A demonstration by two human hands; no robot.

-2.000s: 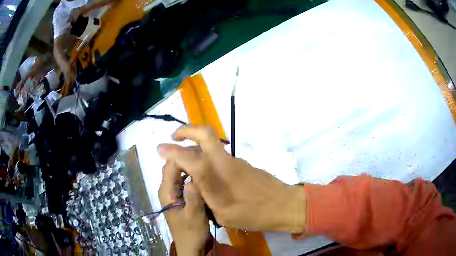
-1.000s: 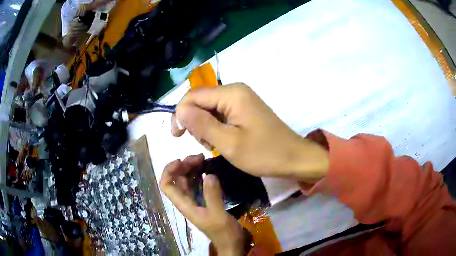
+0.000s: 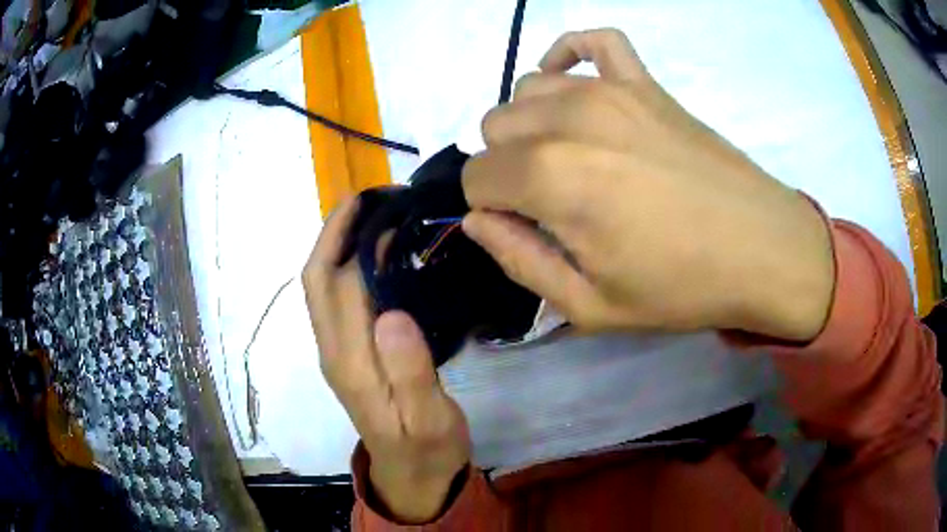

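A black housing [image 3: 447,296] is held over the white sheet in front of me. Thin blue and orange wires [image 3: 441,241] with a small pale end show in its opening. My left hand [image 3: 384,364] holds the housing from the left and below, with the thumb on its near side. My right hand [image 3: 623,187] is at the housing's upper right, its fingertips closed at the thin wires; what exactly they pinch is partly hidden. A thick black cord [image 3: 513,52] runs up from behind my right hand.
A clear tray of silver star-shaped pieces [image 3: 114,364] lies at the left. Orange tape [image 3: 343,99] crosses the white sheet [image 3: 727,62]. A black cable [image 3: 312,114] lies over the tape. A thin loose wire [image 3: 249,364] lies near the tray. Dark parts crowd the upper left.
The view has shifted. My right hand has come from pulling at dark wires on the left to the housing's opening. The housing, earlier mostly hidden, now shows upright in my left hand's grip.
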